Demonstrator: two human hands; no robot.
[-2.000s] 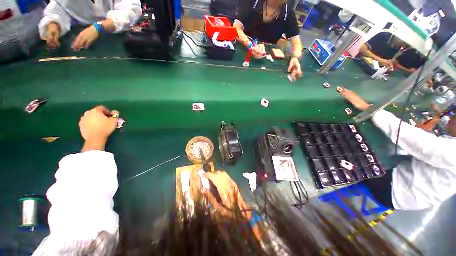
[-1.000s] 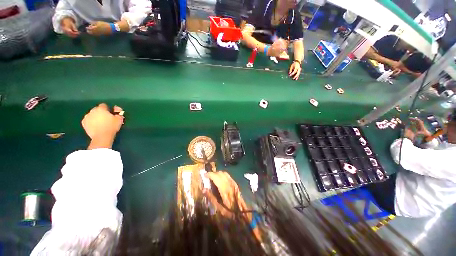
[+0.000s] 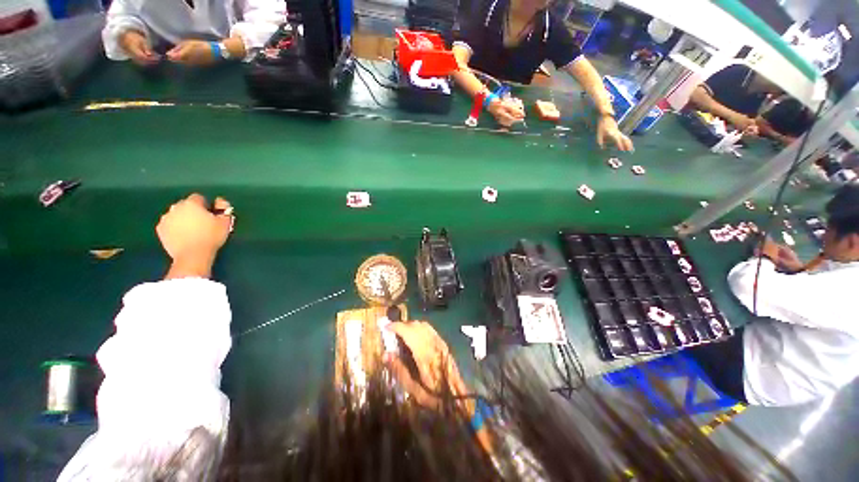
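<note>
My left hand is closed at the near edge of the green belt, its fingertips on a small pale piece, mostly hidden. My right hand rests over the tan work block and grips the dark soldering iron. The iron's thin tip points into the round brown-rimmed bowl of grey-silver fill. White pads lie on the block. A thin silvery wire runs beside the block. Hair blurs and hides the block's near part.
A fan, soldering station, white piece and black compartment tray stand to the right. A solder spool is at the left. Small boards lie on the belt. Other people sit across and at right.
My left hand has moved slightly up in the picture, and its piece shows less. Boards on the belt have shifted left. A person's hand opposite has moved right, over the belt. My right hand has hardly moved.
</note>
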